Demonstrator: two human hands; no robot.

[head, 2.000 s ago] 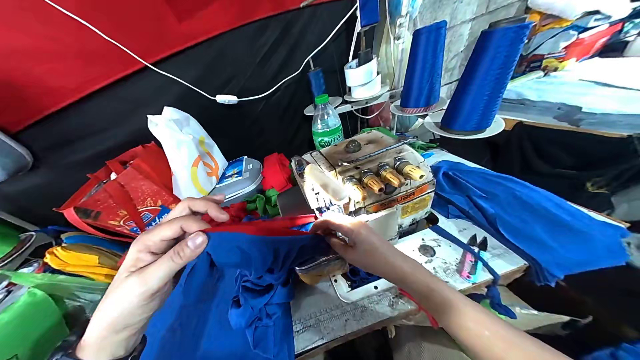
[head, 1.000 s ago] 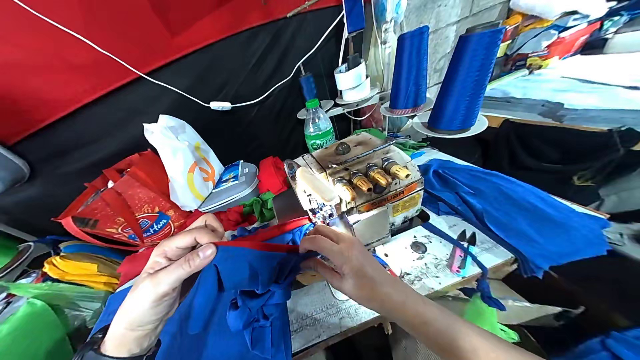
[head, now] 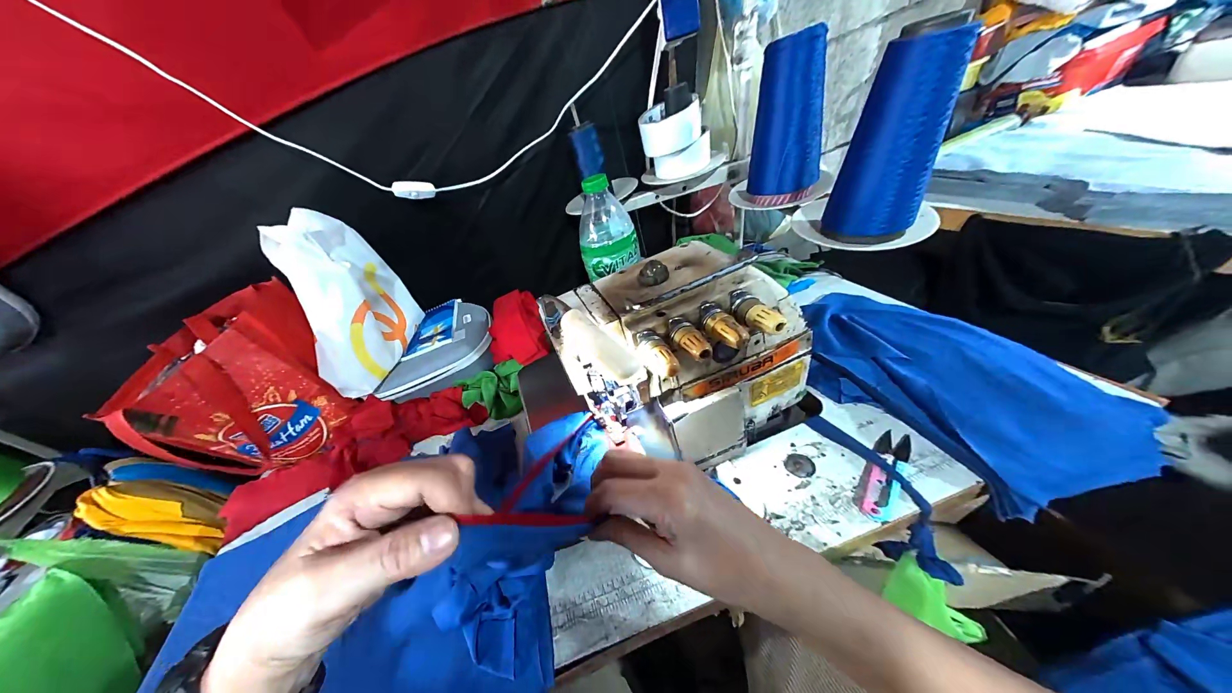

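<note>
Blue fabric with a narrow red edge (head: 525,519) is stretched between my two hands. My left hand (head: 385,539) pinches one end of the red edge between thumb and fingers. Its other end is pinched by my right hand (head: 664,515), just in front of the needle area of an overlock sewing machine (head: 712,337). From the edge a red strip runs up toward the lit presser foot, where more blue fabric (head: 568,452) lies. The lower blue fabric (head: 452,616) hangs over the table's front. My right fingertips are partly hidden.
Thread snips (head: 881,481) lie on the machine table (head: 789,481) at the right, near blue fabric (head: 982,404). Blue thread cones (head: 890,135) and a plastic bottle (head: 608,231) stand behind the machine. A red bag (head: 241,385) and red cloth are at the left.
My hands have moved toward the front of the table, and the red edge has come away from the needle area. A red strip now shows between the edge and the presser foot.
</note>
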